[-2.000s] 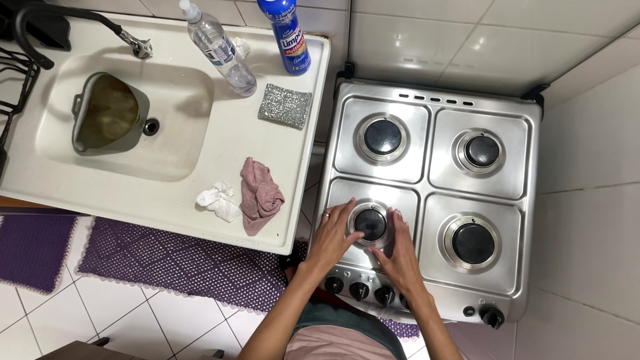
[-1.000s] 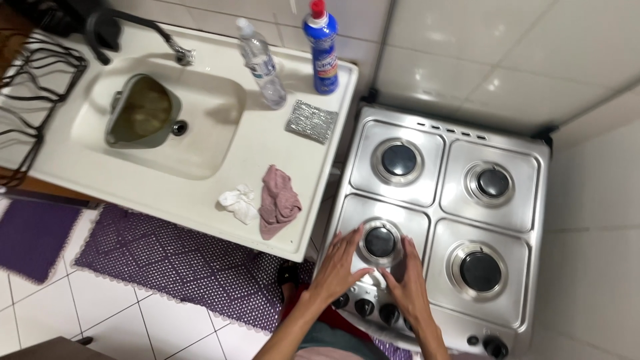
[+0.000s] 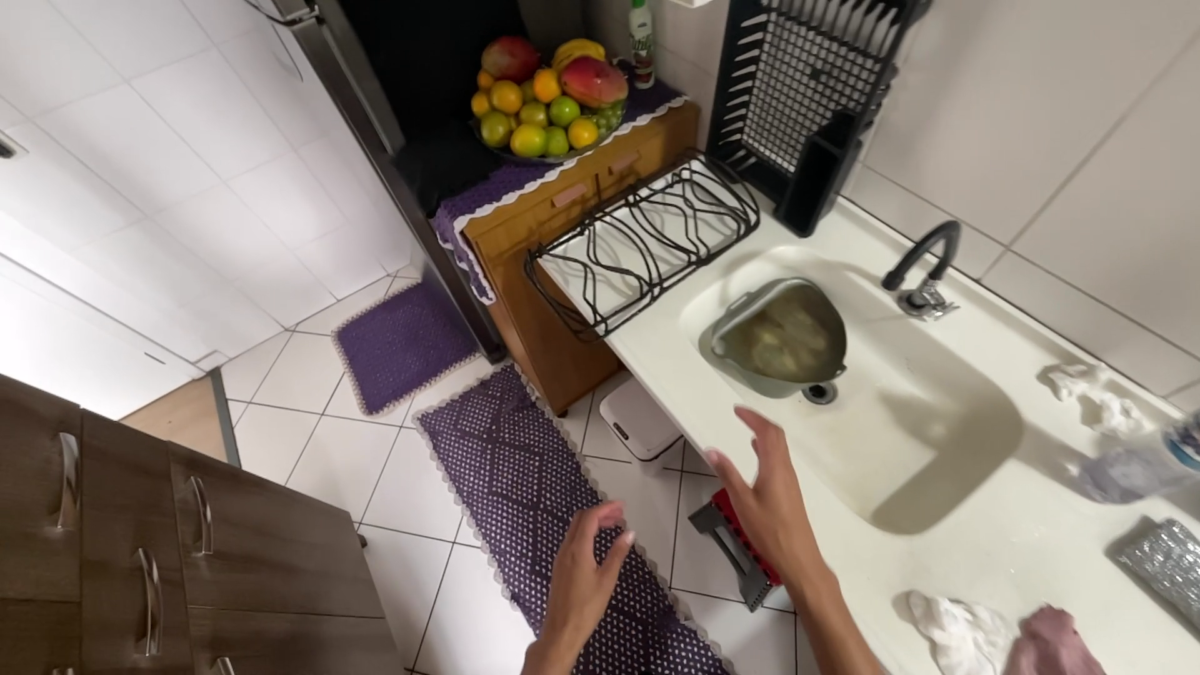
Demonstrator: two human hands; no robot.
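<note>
My left hand [image 3: 589, 572] hangs in the air over the purple crocheted runner [image 3: 525, 469], fingers apart and holding nothing. My right hand [image 3: 769, 497], also empty with its fingers spread, is near the front edge of the white sink counter [image 3: 844, 562]. In the basin beyond it, a grey tub [image 3: 783, 333] holds cloudy liquid with pale pieces in it, beside the drain. Black wire stove grates [image 3: 647, 244] lie at the counter's left end. A white cloth [image 3: 956, 633] and a pink cloth [image 3: 1055, 647] rest at the lower right.
A black dish rack [image 3: 806, 84] and a black faucet [image 3: 928, 272] stand behind the sink. A fruit bowl [image 3: 548, 103] sits on a wooden cabinet [image 3: 534, 244]. Below the counter are a white bin [image 3: 637, 422] and a red and grey stool [image 3: 741, 544]. A plastic bottle [image 3: 1139, 464] lies near the right edge.
The view has swung far left, from the stove to the sink and floor. Both hands were over the stove's front left burner; now they are in the air away from it.
</note>
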